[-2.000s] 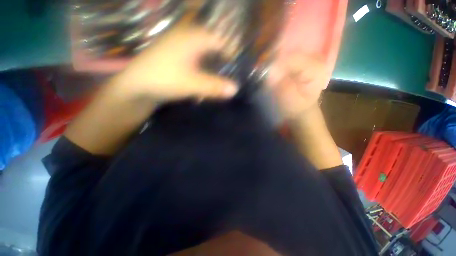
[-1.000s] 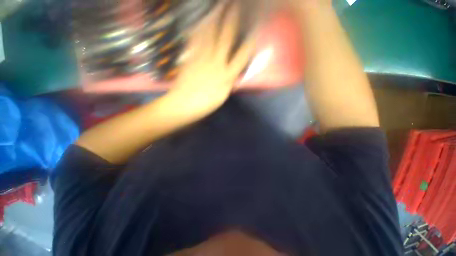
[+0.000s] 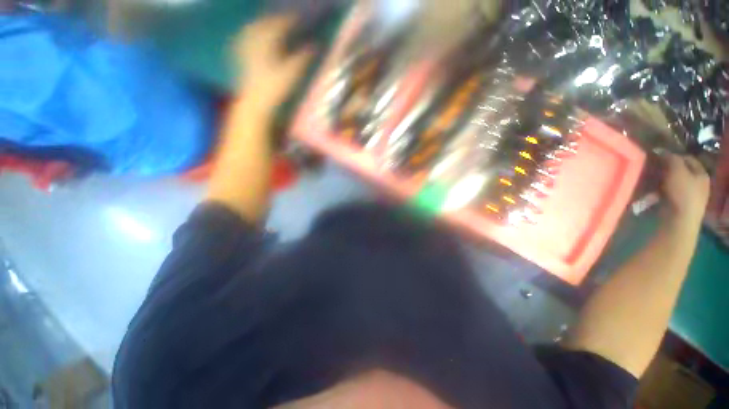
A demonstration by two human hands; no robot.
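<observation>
A pink-red tray (image 3: 593, 209) lies tilted in the view at the bench's near edge. Rows of small black-and-silver parts with orange flecks (image 3: 523, 164) fill most of it; its right end is bare. A green spot (image 3: 430, 197) shows on its near edge. My left hand (image 3: 272, 60) is blurred, beyond the tray's left end, beside a dark shape; whether it holds anything is unclear. My right hand (image 3: 679, 185) is off the tray's right end, fingers curled, near the loose parts; its grip is unclear.
A heap of loose black and silver parts (image 3: 591, 76) lies beyond the tray. A person's blue clothing (image 3: 104, 100) is at the left. The green bench top (image 3: 703, 291) shows at the right, a pale floor (image 3: 104, 248) below left, and brown cardboard (image 3: 675, 387) at lower right.
The view has swung, so the tray now appears slanted and farther right. My left hand has moved off the tray's parts to its left side; my right hand is now at its right end.
</observation>
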